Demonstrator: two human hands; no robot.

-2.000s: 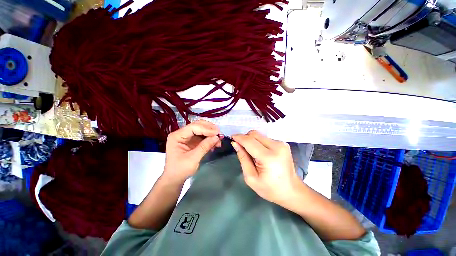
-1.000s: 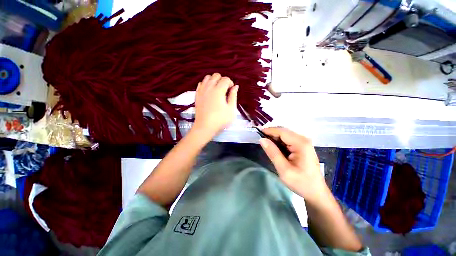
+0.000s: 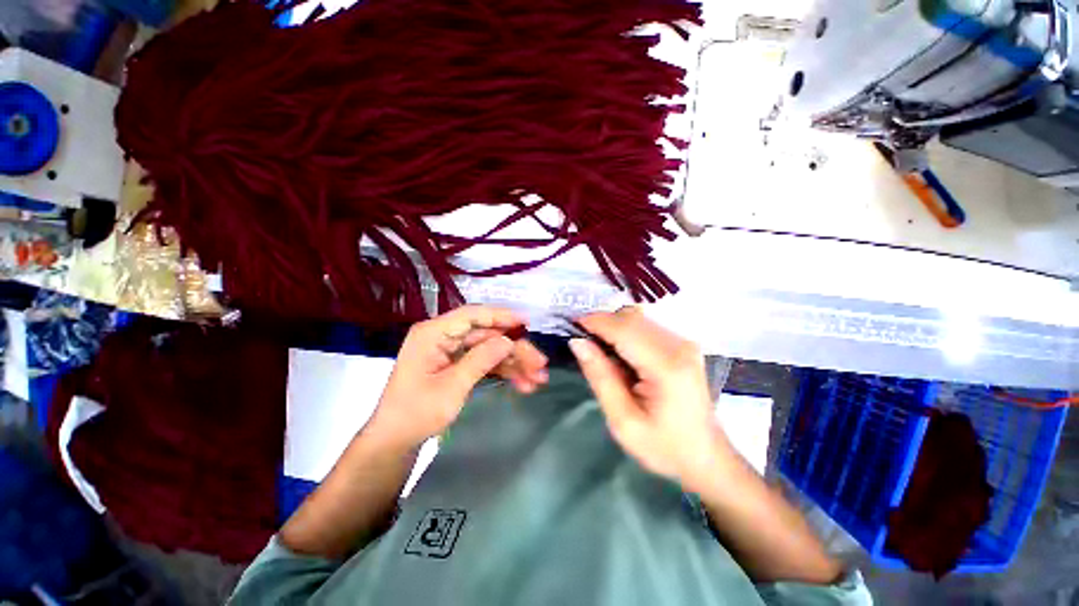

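A big bundle of dark red fabric strips [image 3: 402,130] lies on the white table, its cut ends pointing right. My left hand [image 3: 456,367] is just off the table's front edge, thumb and index finger pinching a dark red strip end, of which only a speck shows. My right hand [image 3: 645,385] is close to its right, shut on a small dark pointed tool [image 3: 580,328] whose tip points toward my left fingertips. A small gap shows between the two hands. Most of the tool is hidden in my right palm.
A white sewing machine [image 3: 911,59] stands upper right, with orange and blue snips [image 3: 935,198] on its bed. A ruler scale [image 3: 828,322] runs along the table edge. A blue crate [image 3: 1023,474] with a maroon bunch is lower right. Another dark red heap [image 3: 189,450] lies lower left.
My left hand has come back from the bundle to in front of the table edge, now pinching a strip end. My right hand has moved slightly left, still holding the dark tool.
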